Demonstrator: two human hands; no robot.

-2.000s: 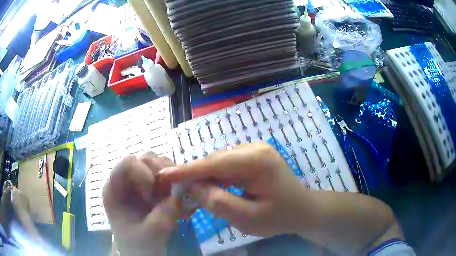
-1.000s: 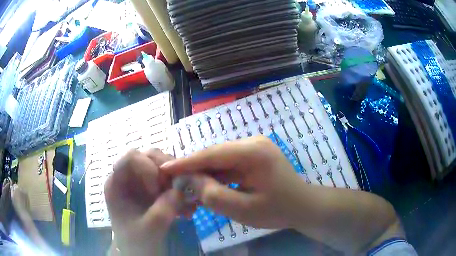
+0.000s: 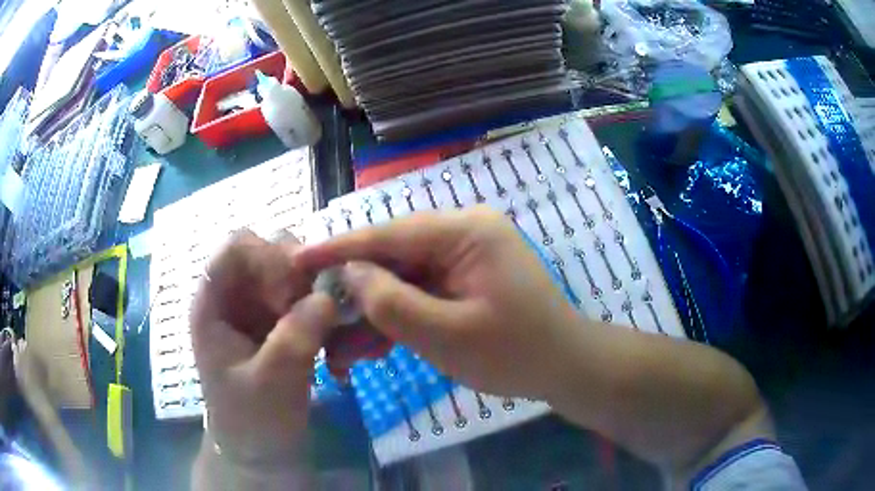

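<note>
My left hand (image 3: 254, 336) and my right hand (image 3: 470, 297) meet over the foam boards. Their fingertips pinch a small round whitish-grey ring holder (image 3: 338, 292) between them. A small darker spot shows at its middle; the detail is blurred. The right foam board (image 3: 461, 393) holds rows of dumbbell-shaped metal parts (image 3: 484, 177), partly hidden by my right hand. Blue patterned film (image 3: 398, 384) lies across it below my hands. The left foam board (image 3: 173, 316) holds rows of thin parts, partly covered by my left hand.
Tall stacked trays (image 3: 451, 67) stand at the back. Red bins (image 3: 235, 105) and white bottles (image 3: 288, 110) are at back left. Blue-handled pliers (image 3: 662, 211) lie right of the board, beside blue glossy packaging (image 3: 710, 182). More stacked trays (image 3: 801, 163) are far right. A yellow-handled knife (image 3: 117, 417) lies at left.
Both hands sit slightly higher in the picture and the bench has shifted up in view. The small round holder stays pinched between the fingertips and its face shows at a slightly different angle.
</note>
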